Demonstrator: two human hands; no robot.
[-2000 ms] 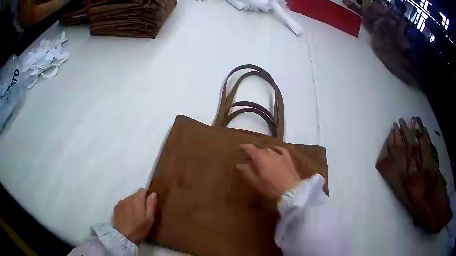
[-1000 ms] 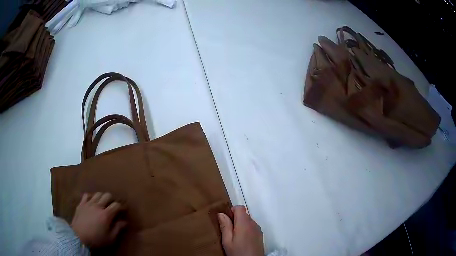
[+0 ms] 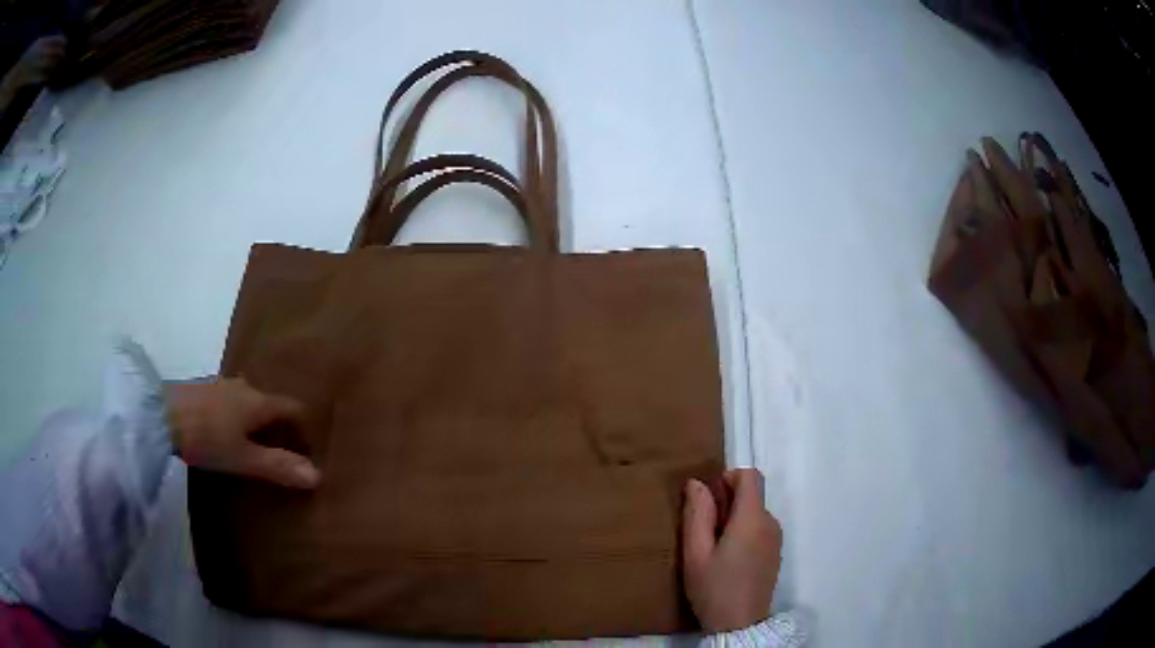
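Observation:
A brown tote bag (image 3: 469, 380) lies flat on the white-covered table, its handles (image 3: 462, 165) standing out from the top edge, away from me. A stitched line crosses its lower part. My left hand (image 3: 247, 430) lies on the bag's left side, fingers apart, palm down. My right hand (image 3: 732, 544) grips the bag's lower right edge between thumb and fingers, by a darker patch at the corner.
An unfolded brown bag heap (image 3: 1051, 304) with upright handles lies at the right. A folded brown bag stack (image 3: 177, 38) is at the far left. Small white pieces (image 3: 36, 165) lie at the left edge. A seam line runs across the white table (image 3: 836, 165).
The view has shifted left and down over the bag, which now appears nearer the middle and squarer. My left hand now rests at the bag's left side. My right hand stays on the right edge.

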